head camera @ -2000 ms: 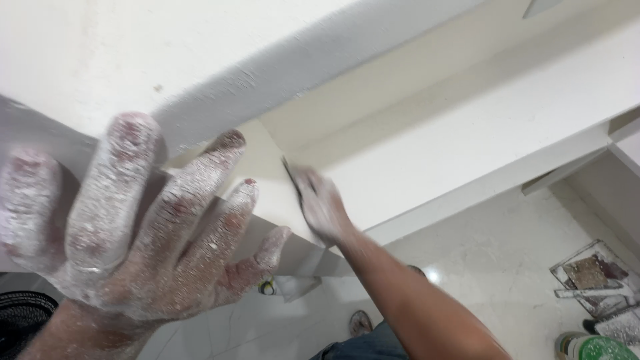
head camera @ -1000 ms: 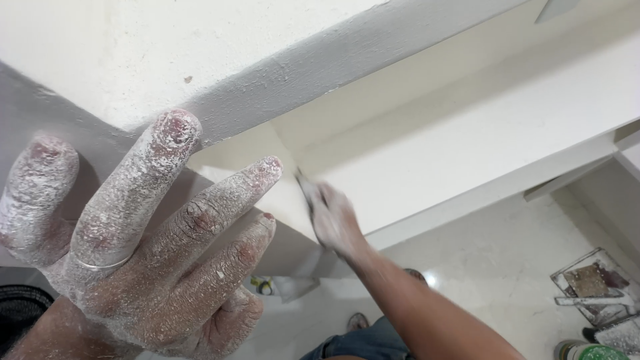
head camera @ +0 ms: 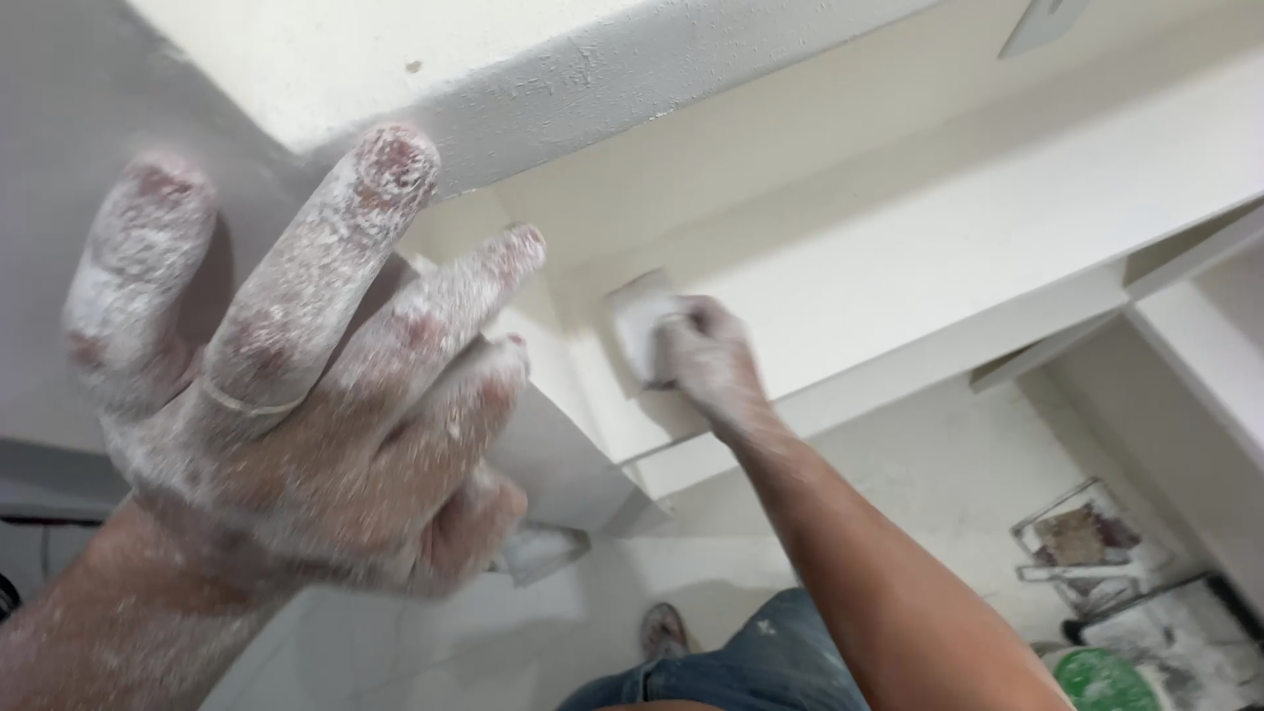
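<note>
White powder coats my left hand (head camera: 326, 385), which is raised close to the camera beside the grey wall edge; its fingers are spread and hold nothing, and a thin ring circles one finger. Lower and farther off, my right hand (head camera: 706, 360) grips a flat, pale, blurred piece (head camera: 642, 321), perhaps sandpaper or a sanding pad. That piece lies against the white shelf board (head camera: 889, 286) near its left inner corner. Part of the piece is hidden under my fingers.
A grey-edged white ledge (head camera: 592, 74) crosses above the shelf. More white partitions (head camera: 1215, 326) stand at right. On the pale tiled floor are a wire-framed tray (head camera: 1076, 538), a green-topped container (head camera: 1101, 681) and a translucent item (head camera: 543, 553). My foot (head camera: 664, 630) shows at bottom centre.
My right hand has turned, and the flat piece, seen nearly edge-on before, now shows its broad face against the shelf. My left hand stays raised with its fingers apart.
</note>
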